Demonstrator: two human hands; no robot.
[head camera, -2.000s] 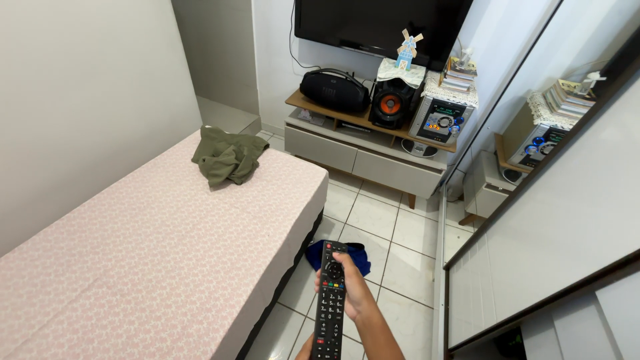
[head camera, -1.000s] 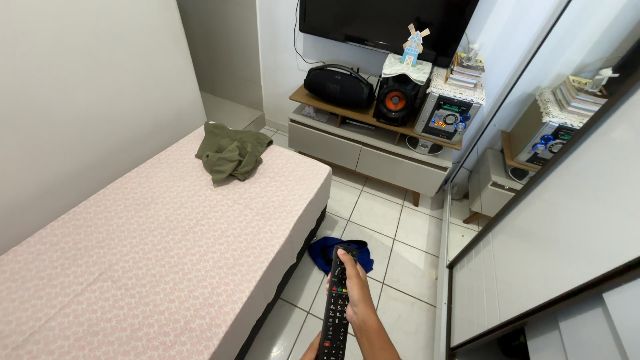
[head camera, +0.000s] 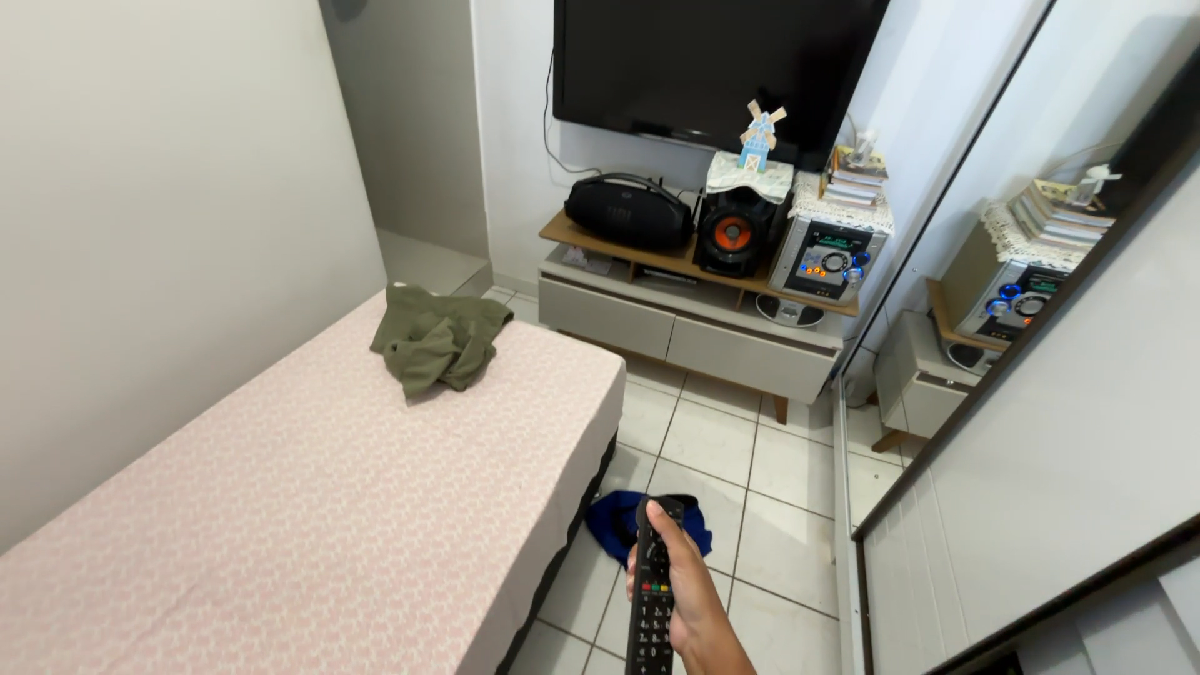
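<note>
My right hand is wrapped around a black TV remote control, low in the head view, its thumb resting on the buttons near the top end. My left hand is not visible. Beyond the remote, a crumpled blue cloth lies on the tiled floor. A green garment sits bunched on the bed with a pink patterned sheet. On the wall hangs a flat-screen television, its screen dark.
A low TV stand holds a portable black speaker, a speaker with an orange cone and a lit mini stereo. A small windmill ornament stands above. A mirrored sliding door runs along the right.
Two seconds ago the thumb was lower on the remote and part of another hand showed at the bottom edge; now the thumb is at the remote's top end and that hand is out of sight.
</note>
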